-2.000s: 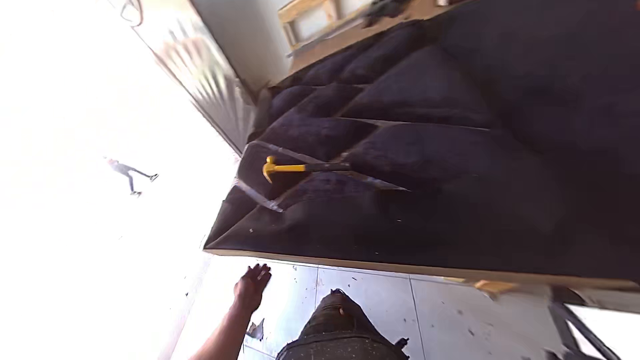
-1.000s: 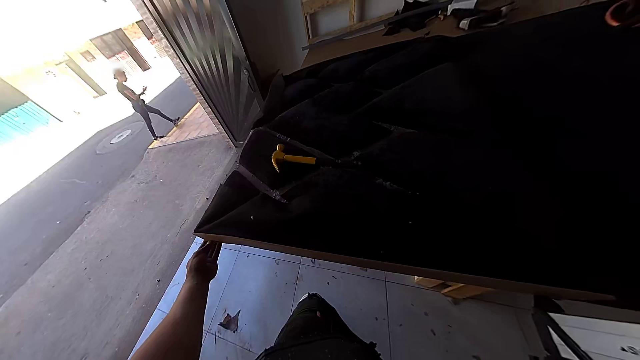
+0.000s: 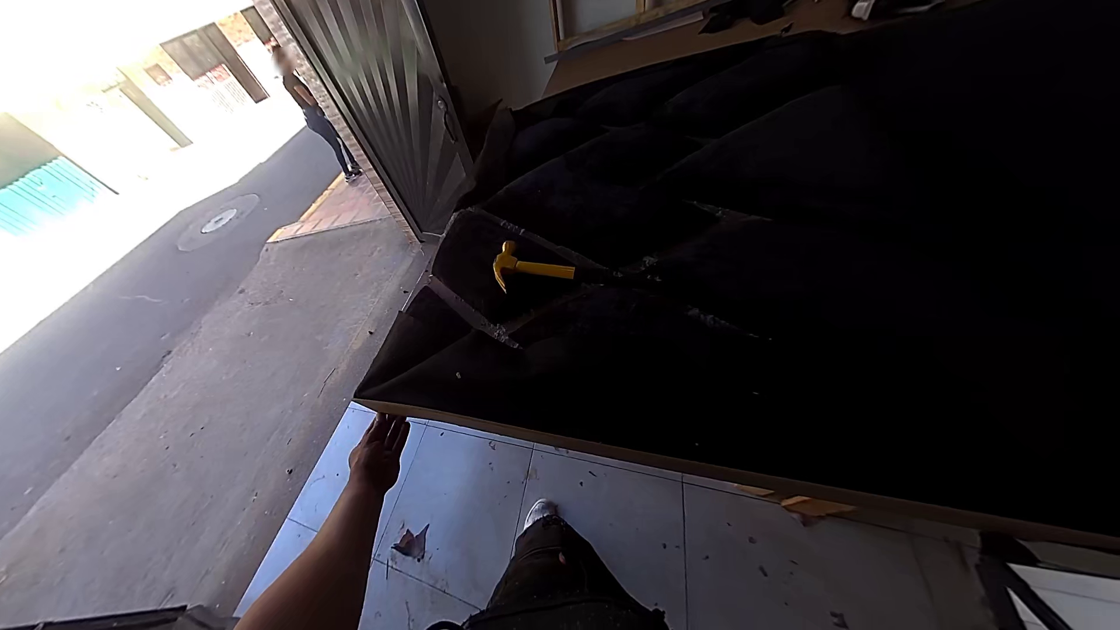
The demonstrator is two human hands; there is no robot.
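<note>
My left hand (image 3: 380, 452) is raised at the near left corner of a large panel covered in dark quilted fabric (image 3: 612, 367). Its fingertips reach the panel's wooden edge (image 3: 525, 437), and their ends are partly hidden there, so I cannot tell whether they grip it. A claw hammer (image 3: 535, 268) with a yellow head lies on the fabric near the left end, its dark grip blending into the cloth. Light strips and whitish bits mark the folds around the hammer. My right hand is out of view.
A metal door (image 3: 394, 105) stands beyond the panel's left end. Outside, a person (image 3: 317, 114) is by the wall along the street. A scrap (image 3: 411, 542) lies on the tiled floor (image 3: 604, 534) by my shoe (image 3: 542, 511). A framed object (image 3: 1050, 595) is at lower right.
My left hand, apart from the panel's edge two seconds ago, is now up at its left corner. The person outside has moved next to the wall by the door. The hammer lies where it was.
</note>
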